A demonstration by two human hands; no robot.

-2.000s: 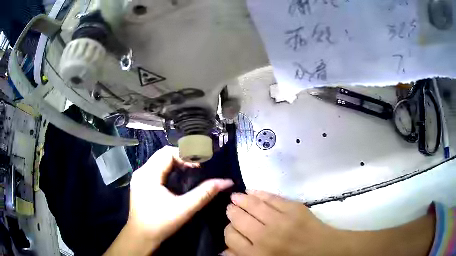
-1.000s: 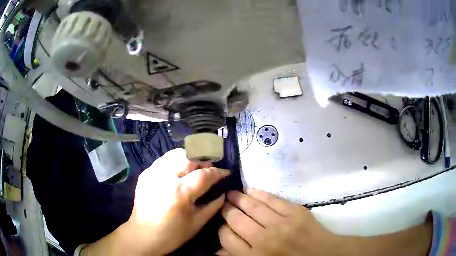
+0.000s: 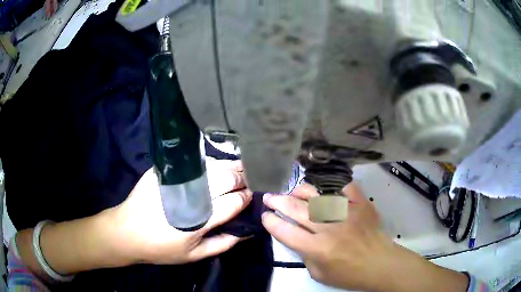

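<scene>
The dark garment (image 3: 74,125) covers the left of the table and runs under both hands to the front edge. My left hand (image 3: 177,228) lies on it behind the green lamp (image 3: 177,137), its fingers pinching the cloth at the seam edge (image 3: 247,219). My right hand (image 3: 337,228) is just to the right, partly behind the cream tension knob (image 3: 328,208); its fingertips touch the cloth edge, and whether they grip it cannot be told. The off-white sewing machine head (image 3: 274,80) hides the needle and presser foot.
A white ribbed knob (image 3: 431,117) sits on the machine head at upper right. Black snips (image 3: 412,181), black scissors (image 3: 461,214) and a pen (image 3: 475,228) lie on the bed at right. A paper note (image 3: 494,165) hangs at the right edge. Part of a person's hand shows at top left.
The view has shifted to the left and round the machine head, so the lamp stands over my left hand. My left fingers have straightened, and my right fingertips now lie close by the machine head.
</scene>
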